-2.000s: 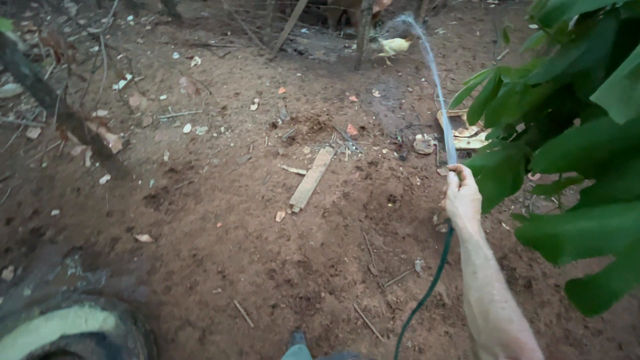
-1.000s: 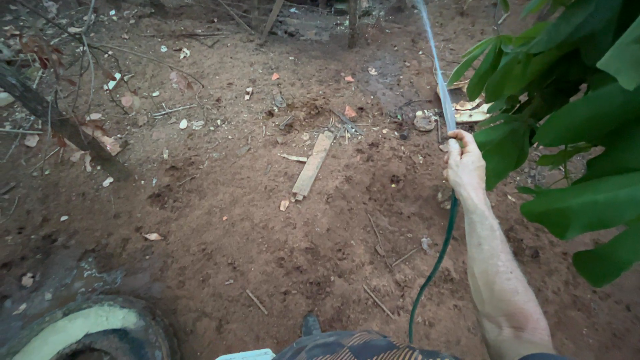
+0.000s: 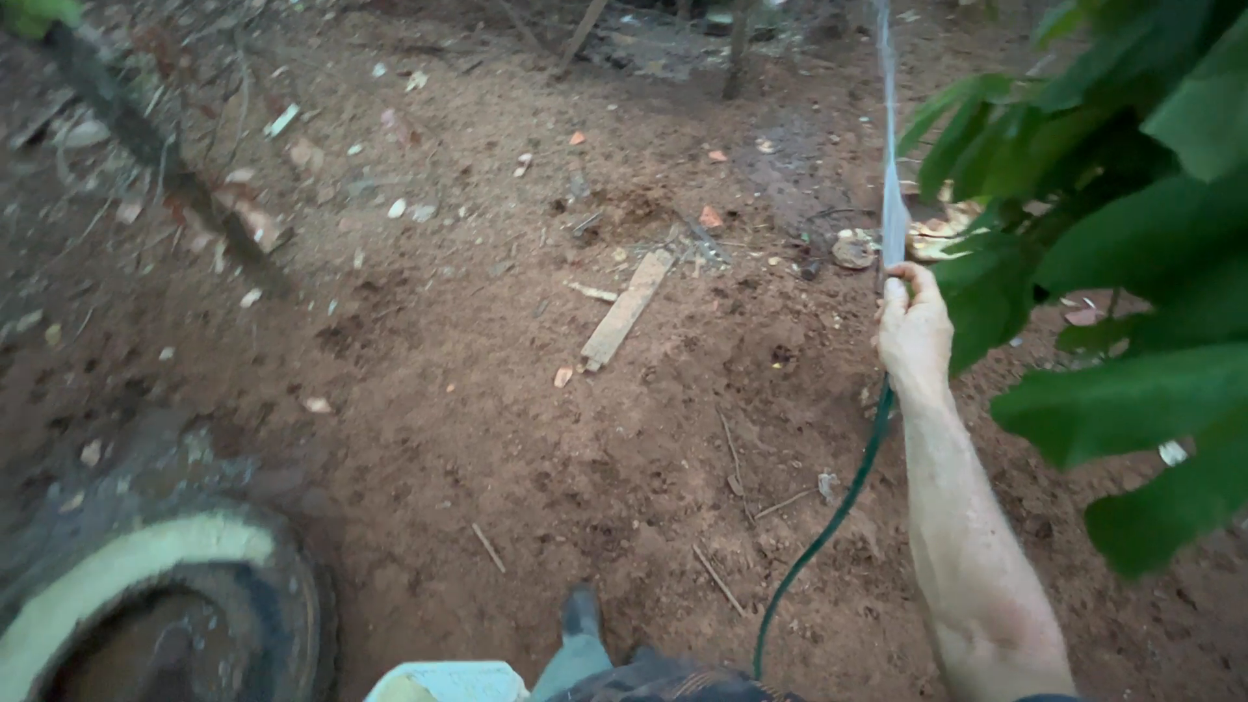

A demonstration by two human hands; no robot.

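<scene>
At the right of the head view my right hand (image 3: 915,336) is closed around the end of a green garden hose (image 3: 837,517), the thumb near its mouth. Water (image 3: 889,146) shoots from it away from me, up past the top edge of the view. The hose hangs in a curve from the hand to the bottom edge. My left hand is out of view. At the bottom edge, beside my boot (image 3: 581,612), shows part of a pale plastic container (image 3: 458,680); what holds it cannot be seen.
An old tire (image 3: 317,595) with a pale band lies at the lower left, muddy water inside. A short wooden board (image 3: 629,310) rests on the reddish dirt ahead. Broad green leaves (image 3: 1131,400) hang at the right. A leaning branch (image 3: 161,156) stands at the upper left, posts (image 3: 738,49) at the top.
The pale container has come into view at the bottom edge. The pale bird seen near the top two seconds ago is out of view. My right hand still holds the spraying hose.
</scene>
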